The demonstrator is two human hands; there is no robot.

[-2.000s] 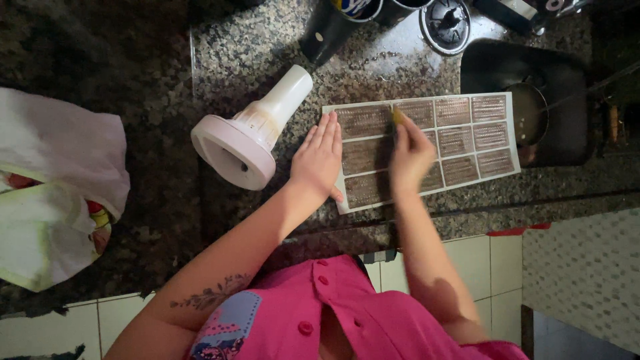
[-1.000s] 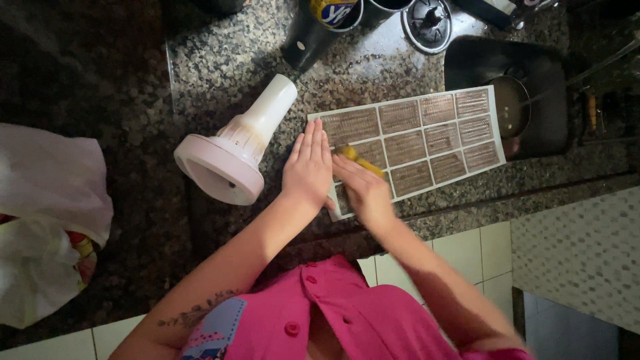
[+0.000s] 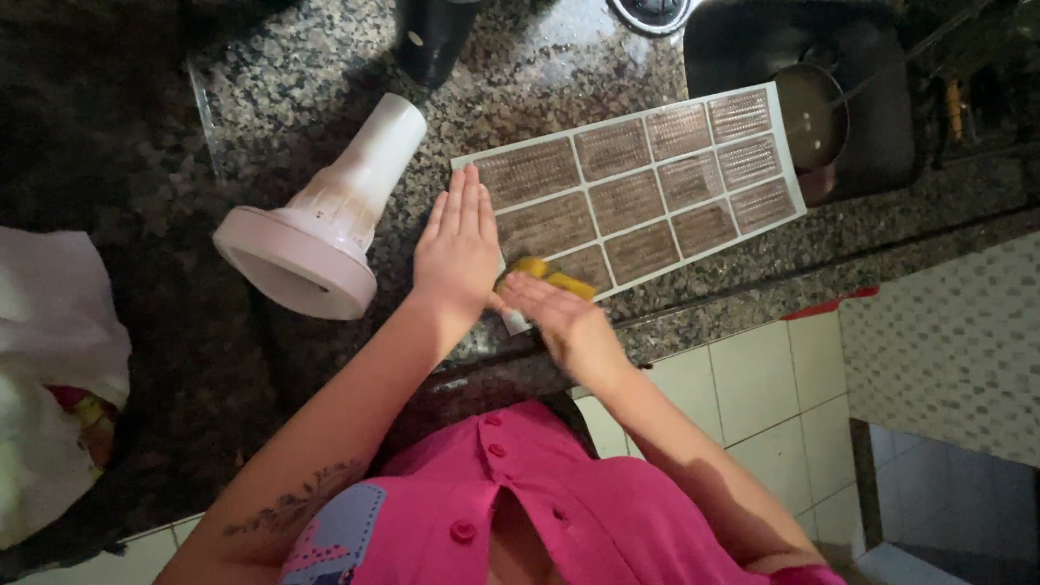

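Observation:
A white-framed mesh filter panel (image 3: 634, 199) lies flat on the granite counter, its right end over the sink's edge. My left hand (image 3: 459, 252) rests flat on the panel's left end, fingers extended and holding nothing. In my right hand (image 3: 561, 309) is a yellow sponge (image 3: 561, 278), pressed on the panel's lower left corner; the hand is slightly blurred. Left of my left hand, a white and pinkish plastic funnel-shaped part (image 3: 325, 219) lies on the counter.
A dark sink (image 3: 877, 122) with a round metal pan (image 3: 812, 114) in it is at the right. A black container (image 3: 435, 41) and a round sink strainer (image 3: 654, 10) stand at the top. A white cloth (image 3: 57, 366) lies at the far left.
My right hand has moved left and down the panel with the sponge, from its upper middle to the lower left corner. My left hand stays at the panel's left end.

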